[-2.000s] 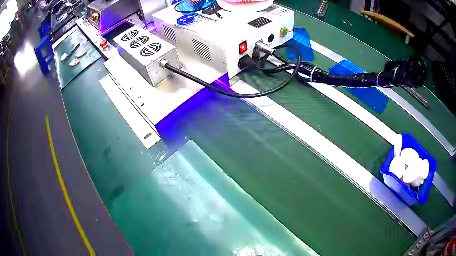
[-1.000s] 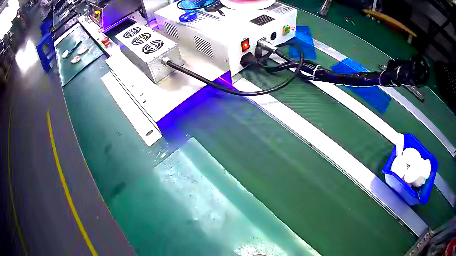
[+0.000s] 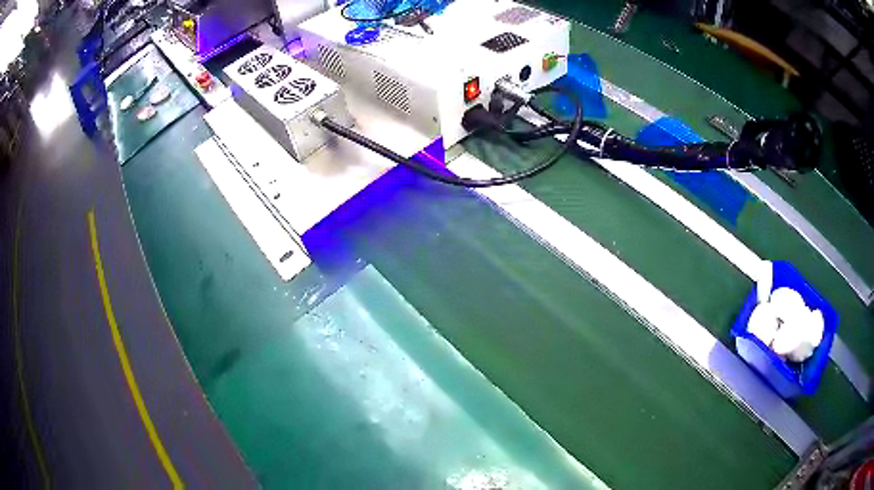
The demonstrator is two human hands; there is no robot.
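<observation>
Neither of my hands is in the picture. Nearest in front of me, a glossy clear mat lies on the green bench. Beyond it stands the white-silver curing unit with round fan grilles, and purple glow shows beneath its white housing. A white controller box with a lit red switch stands behind it, joined by a black cable. A blue bin with white lumps stands at the right.
Long metal rails cross the green surface. A corrugated black hose runs right from the controller over blue film. Flat oval discs lie at the far left. A grey aisle with yellow lines runs along the left.
The pink-white round object on top of the controller box is gone from view. A small metal strip now shows behind the hose at the upper right. The blue bin sits slightly lower in the picture.
</observation>
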